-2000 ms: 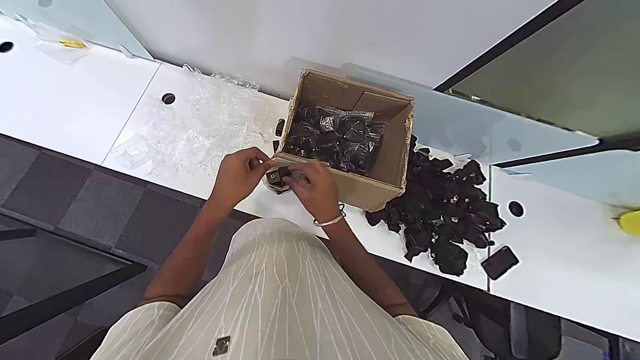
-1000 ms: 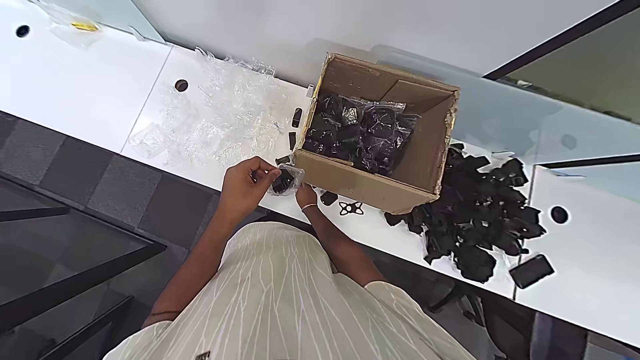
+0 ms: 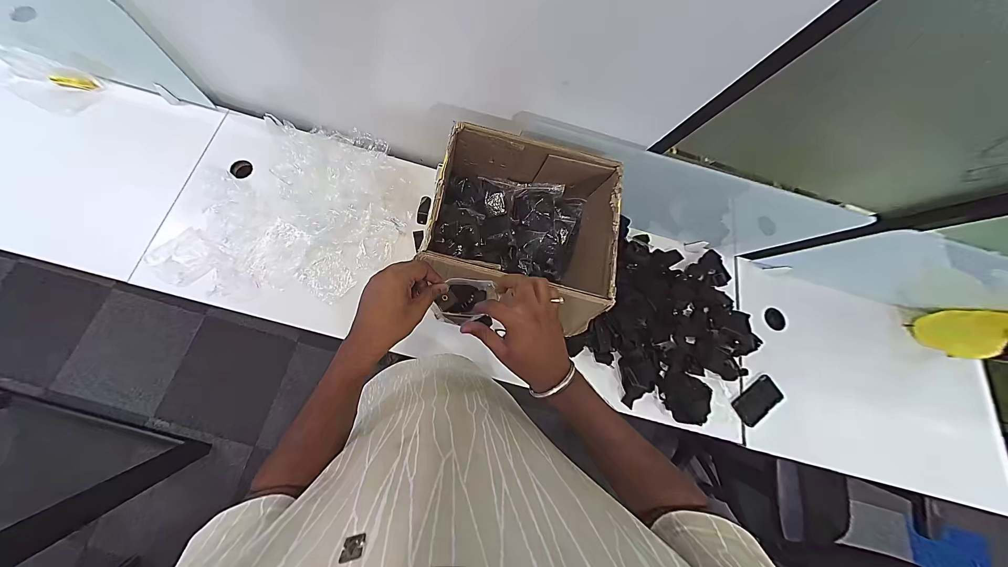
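Between my hands, in front of the cardboard box, is a clear plastic bag (image 3: 465, 299) with black parts in it. My left hand (image 3: 398, 303) pinches the bag's left edge between thumb and fingers. At its right side my right hand (image 3: 526, 327) has its fingers on the bag, the thumb held apart below. The open cardboard box (image 3: 594, 236) stands just beyond, holding several clear bags of black parts (image 3: 512, 228). A small dark piece, partly hidden, lies under the bag near my right thumb.
Crumpled clear plastic bags (image 3: 303, 224) cover the white table (image 3: 71, 173) left of the box. A heap of black parts (image 3: 681, 323) lies right of it, with a dark rectangular object (image 3: 757, 400) beside it. Small black pieces (image 3: 424, 210) rest by the box's left side. A glass partition stands behind.
My right hand, low beside the box a second ago, is now raised to the bag, which both hands hold. The black cross-shaped piece seen near the box then is no longer visible.
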